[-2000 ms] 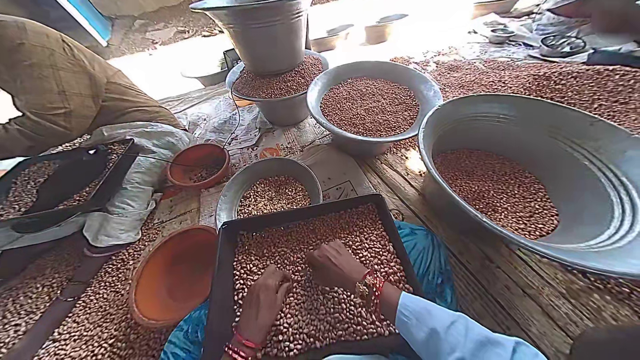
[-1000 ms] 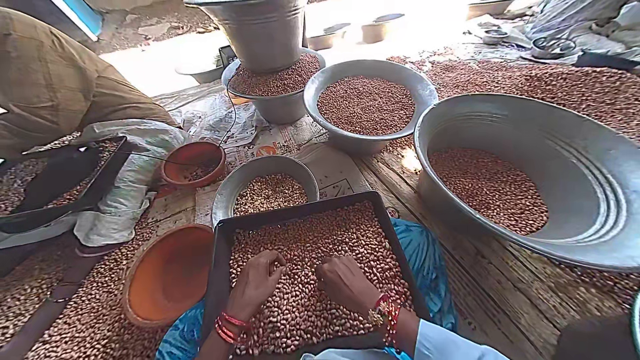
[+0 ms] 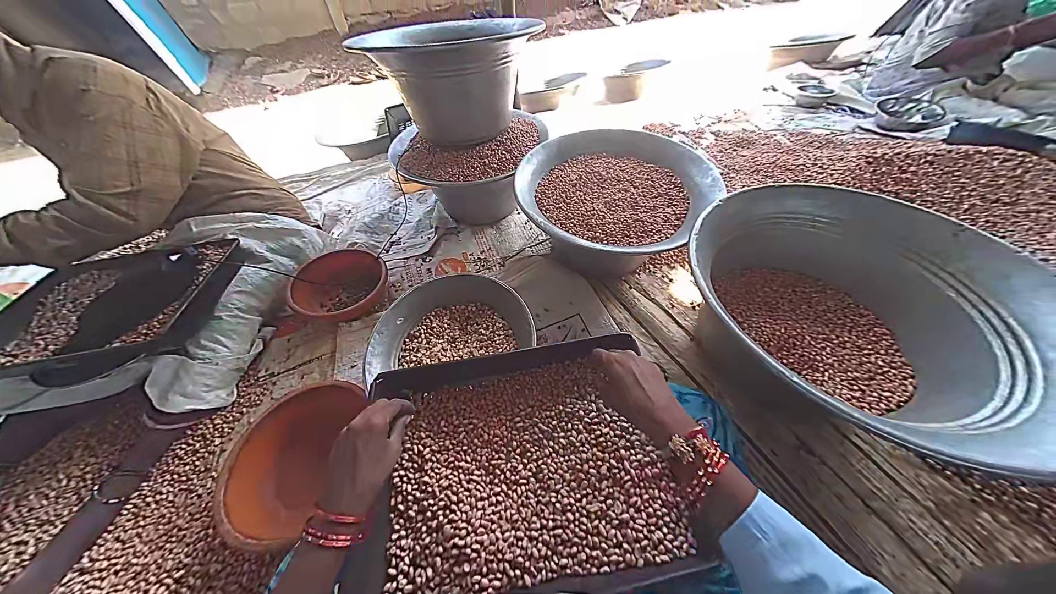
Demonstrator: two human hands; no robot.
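Observation:
A dark rectangular tray [image 3: 503, 363] filled with reddish-brown nuts or beans [image 3: 528, 478] lies in front of me. My left hand [image 3: 367, 450] grips its left rim near the far corner, red bangles on the wrist. At the far right corner, my right hand [image 3: 635, 388] is closed over the rim, with red and gold bangles below it. Just beyond the tray's far edge stands a small metal basin [image 3: 384, 330] with paler nuts in it. An orange clay bowl [image 3: 285, 462] sits left of my left hand.
A large metal basin [image 3: 858, 206] stands right, near another full basin [image 3: 610, 256]. Stacked basins [image 3: 454, 82] stand farther back, beside a small clay bowl [image 3: 338, 309]. At left are a person's arm [image 3: 107, 511] and another dark tray [image 3: 157, 338]. Loose nuts [image 3: 891, 165] cover ground at right.
Both my hands have moved from among the nuts inside the tray outward and away from me to its far corners, and they have taken hold of the rim.

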